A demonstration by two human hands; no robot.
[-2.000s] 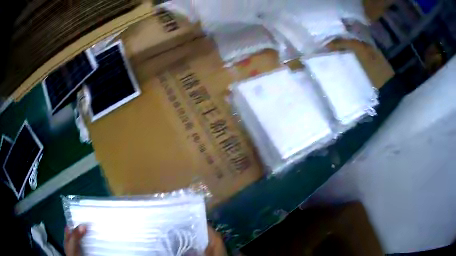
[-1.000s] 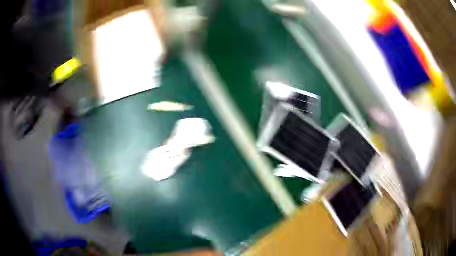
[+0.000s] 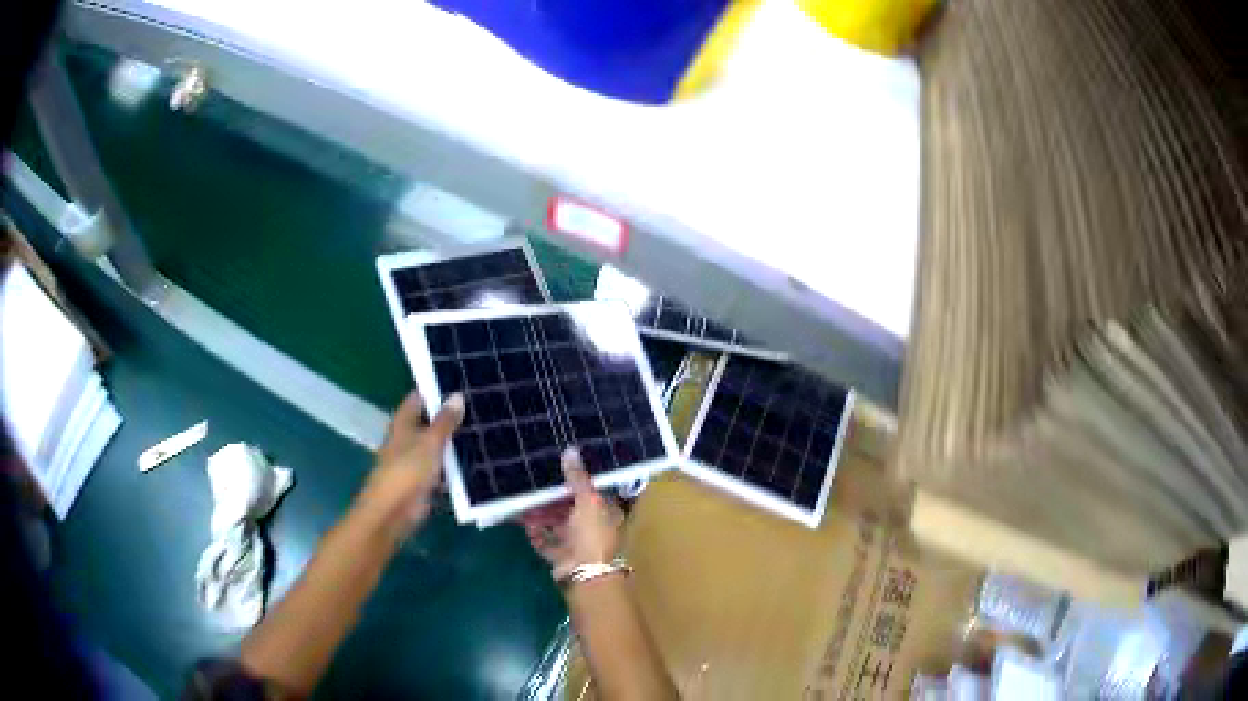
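A solar panel (image 3: 548, 404) with a dark gridded face and white frame is held face up, between my two hands. My left hand (image 3: 413, 459) grips its left edge, thumb on the frame. My right hand (image 3: 578, 520) grips its lower edge, thumb on the face; a bracelet is on that wrist. A second panel (image 3: 463, 278) shows partly behind the held one. Another panel (image 3: 771, 436) lies to the right, partly on the brown cardboard. One more panel (image 3: 671, 318) is partly hidden under the white shelf edge. The fingers under the held panel are mostly hidden.
A white shelf (image 3: 767, 178) with a blue and yellow object crosses above the panels. A tall cardboard stack (image 3: 1068, 260) stands right. Flattened cardboard (image 3: 739, 575) lies below. A white cloth (image 3: 240, 527), a slim pale tool (image 3: 173, 447) and white sheets (image 3: 55, 397) lie left.
The view has swung left and then closer to the shelf. The bagged white item held earlier is out of my hands, and both hands now hold a dark panel.
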